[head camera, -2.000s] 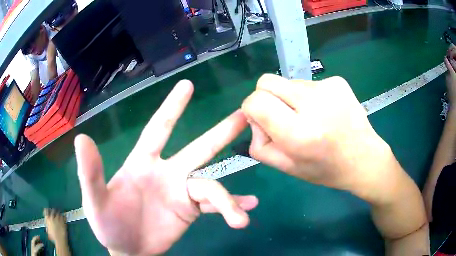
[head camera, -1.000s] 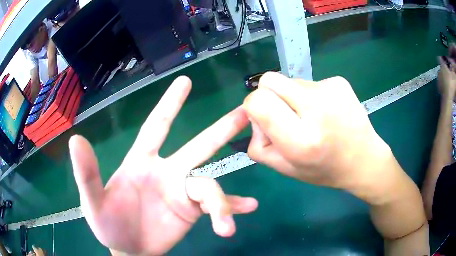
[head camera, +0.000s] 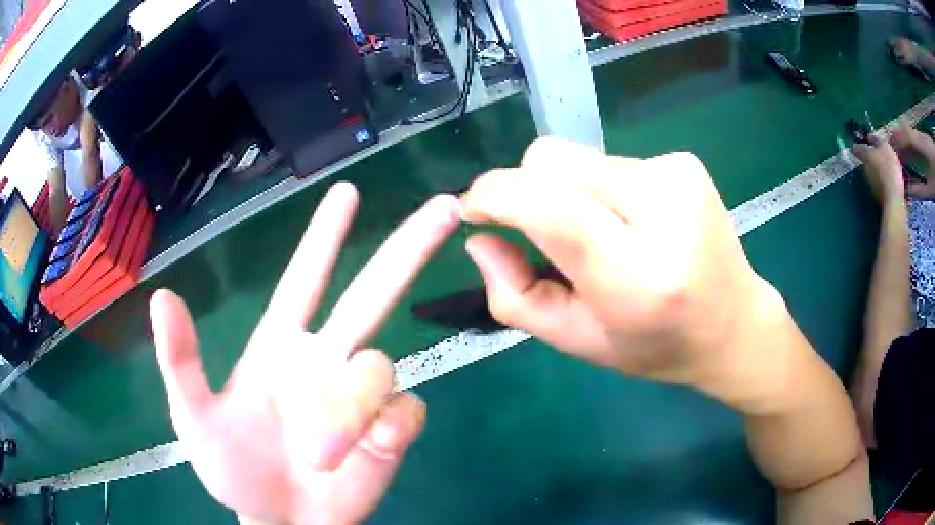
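My left hand is palm up at the left centre, with the thumb and two long fingers spread and the others curled. It holds nothing visible. My right hand is right of it, back of the hand up. Its forefinger tip touches a left fingertip, and its thumb is apart below. No part shows between the right thumb and forefinger; a tiny one at the touching fingertips cannot be made out. A dark thing, partly hidden, lies behind the fingertips.
Beyond the pale edge strip, a dark handset lies on the green surface. A metal post stands behind my hands. Red trays and a black computer are at the left. Another worker's hands are at right.
My right thumb has parted from the forefinger. The touching fingertips have shifted left and up. My left lower fingers have curled in. A dark handset now shows at upper right.
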